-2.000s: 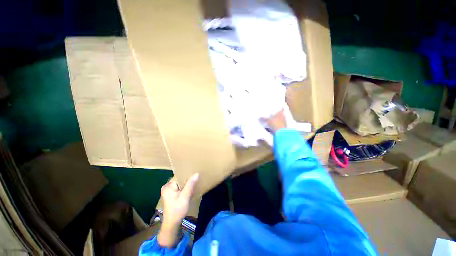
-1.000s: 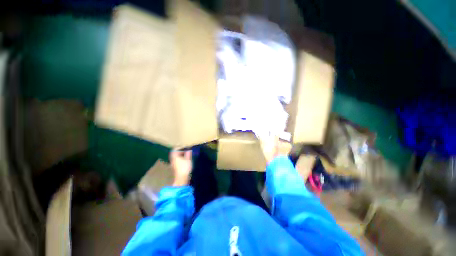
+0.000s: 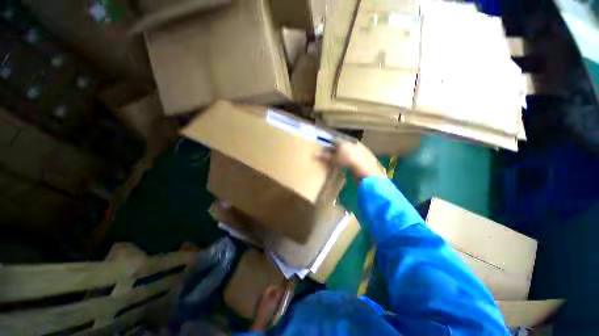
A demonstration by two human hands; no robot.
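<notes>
A brown corrugated carton, blurred and tilted, is in front of me with a long flap or side panel towards me. A white label strip shows along its top edge. My right hand grips the carton's upper right edge, fingers over the rim. My left hand is low in the picture, small and blurred, beside another brown carton; its fingers are unclear. Just below the held carton is an open carton with a brown panel and white sheet edges.
A thick stack of flattened cartons lies at the upper right. A large carton stands at the upper left. A wooden pallet is at the lower left. Another carton is at the right. Yellow-black tape crosses the green floor.
The view has swung to another area. The open carton with the white heap is out of view. My right hand has left the white material and now holds another carton's edge.
</notes>
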